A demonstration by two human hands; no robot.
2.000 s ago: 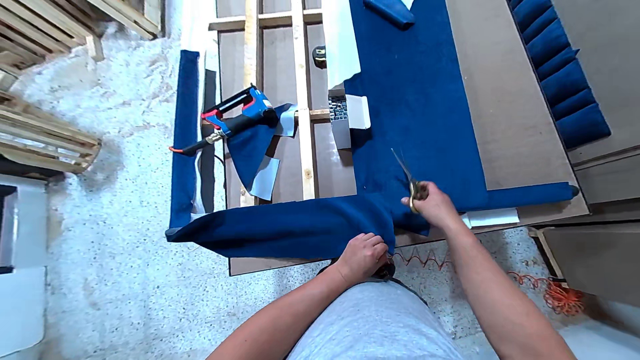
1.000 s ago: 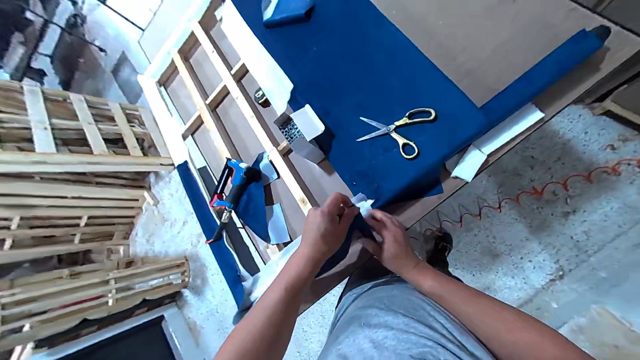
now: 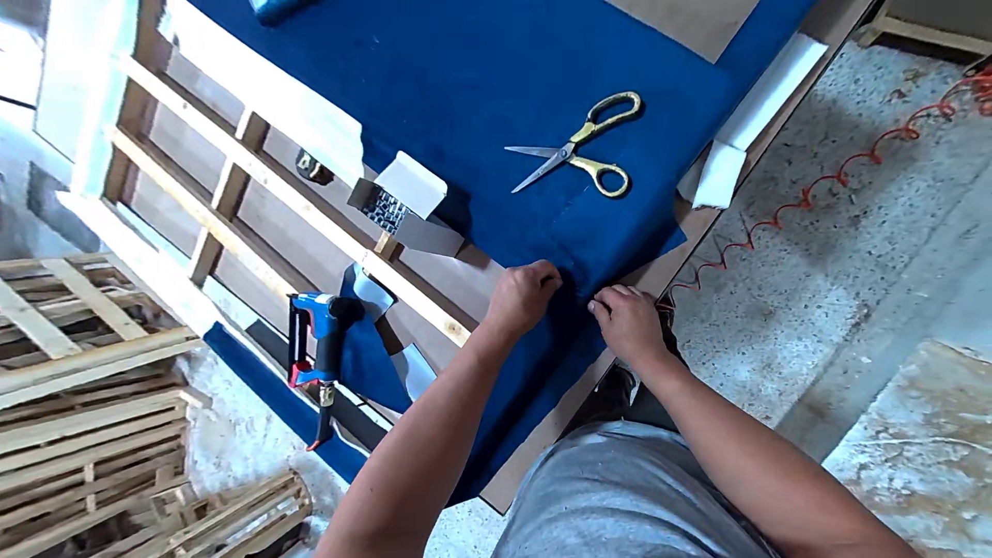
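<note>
Blue fabric (image 3: 465, 85) covers much of the work surface and hangs in a fold near my body. My left hand (image 3: 527, 293) pinches that fabric close to the wooden frame's near corner. Just to its right, my right hand (image 3: 629, 319) has its fingers curled on the fabric's edge. Beyond both hands, scissors with yellowish handles (image 3: 570, 151) lie with parted blades on the cloth. A blue and black staple gun (image 3: 318, 341) rests at the left on the wooden frame (image 3: 287, 198). An open box of staples (image 3: 411, 209) stands between the frame and the cloth.
A tape measure (image 3: 313, 167) lies by a frame slat. White strips (image 3: 721, 174) run along the board's right edge. Stacked wooden frames (image 3: 85, 442) stand on the floor at the lower left. A coiled orange air hose (image 3: 806, 190) hangs at the right.
The scissors, in my right hand in the earliest frame, now lie on the fabric. White material seen between my fingers one second ago no longer shows. The view has turned and shifted.
</note>
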